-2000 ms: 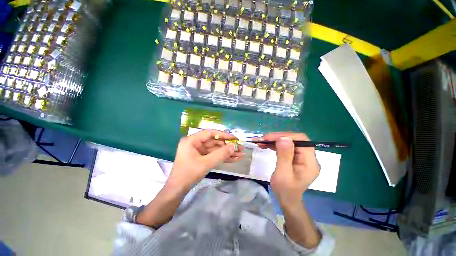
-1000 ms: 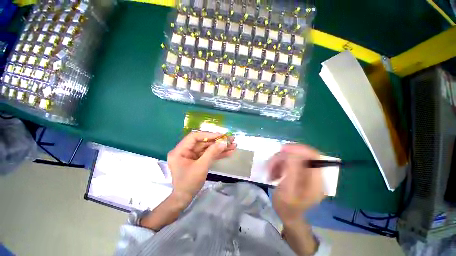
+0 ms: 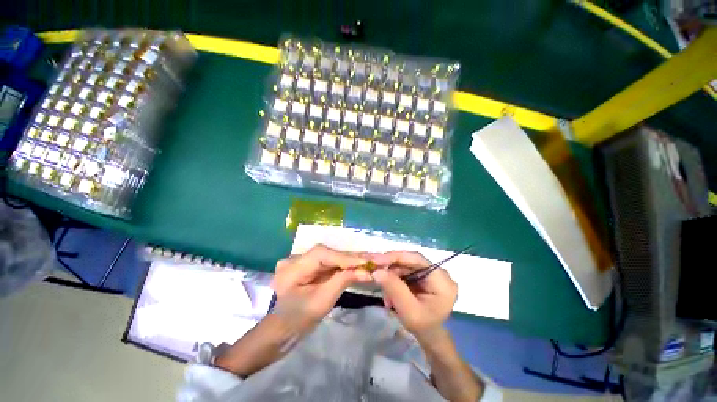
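My left hand (image 3: 313, 281) and my right hand (image 3: 418, 289) meet fingertip to fingertip over the white strip (image 3: 481, 284). Both pinch a tiny gold-yellow module (image 3: 368, 267) between thumbs and index fingers; most of it is hidden by the fingers. My right hand also holds the thin black tweezers (image 3: 440, 264), which slant up to the right out of the hand, away from the module. A clear blister tray (image 3: 346, 187) with rows of pale square modules lies ahead. A small transparent yellow film (image 3: 316, 213) lies just beyond the strip.
Stacked trays of modules (image 3: 86, 129) stand at left. Long white sheets (image 3: 542, 216) and an amber film (image 3: 580, 206) lie slanted at right, near a grey metal box (image 3: 646, 228). Yellow edging (image 3: 236, 49) runs behind. A box of white papers (image 3: 200, 302) is below the bench edge.
My right hand has moved left to meet my left hand at the module, and the tweezers now slant up and back. The view has shifted, showing more of the bench's far side.
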